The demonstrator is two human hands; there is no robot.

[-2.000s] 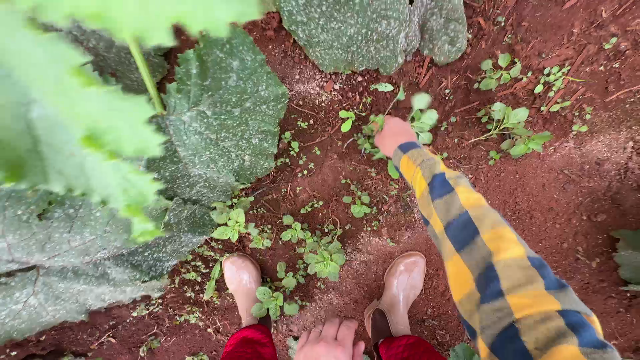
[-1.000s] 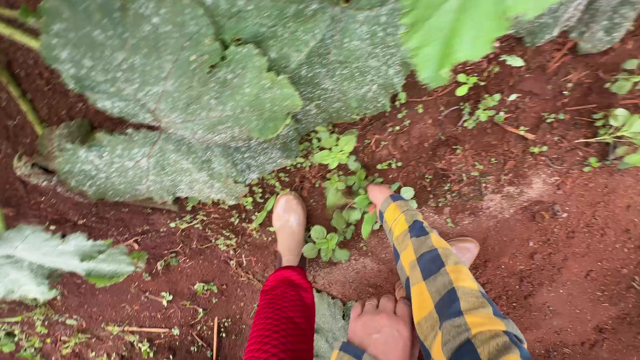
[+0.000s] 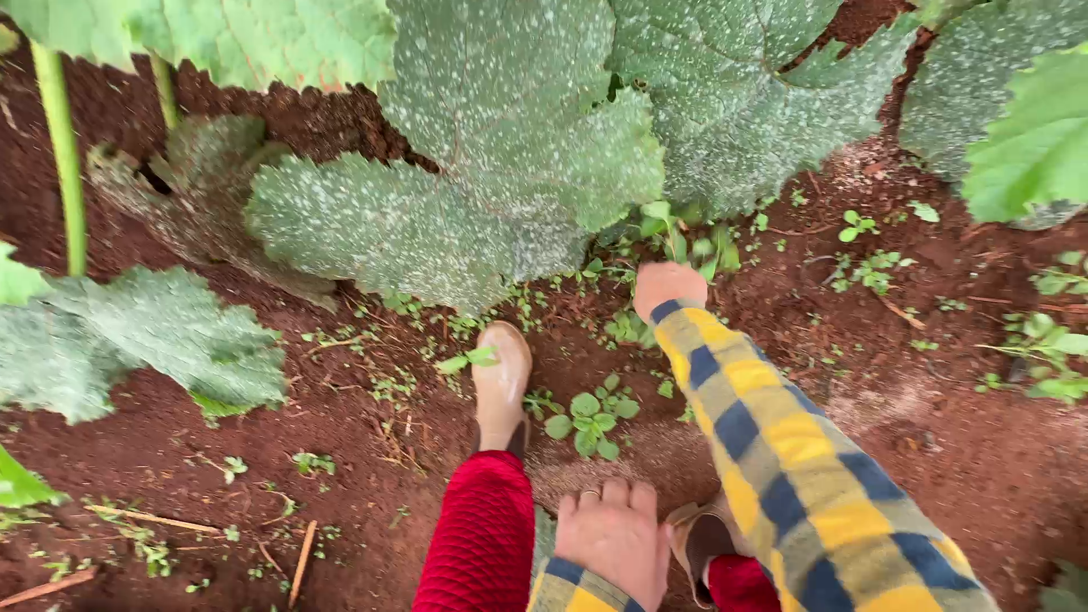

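My right hand (image 3: pixel 671 287), in a yellow and navy plaid sleeve, is at the edge of the large leaves, closed around small green weeds (image 3: pixel 710 246) whose leaves show above the knuckles. Its fingers are mostly hidden from this side. My left hand (image 3: pixel 614 531), with a ring on one finger, rests back up near my right knee; what lies under its palm is hidden. Between the hands a low broad-leaved weed (image 3: pixel 592 418) grows from the red soil.
Large white-speckled leaves (image 3: pixel 476 187) spread across the top. One tan boot (image 3: pixel 503 382) stands left of the weed, the other (image 3: pixel 701 535) is partly covered by my arm. More weeds (image 3: pixel 1050 353) grow at the right, and dry stalks (image 3: pixel 303 563) lie lower left.
My right hand has moved from the weeds beside the boots up to those at the leaf edge. The plants it was among a second ago look thinned. The view has shifted left since the first frame.
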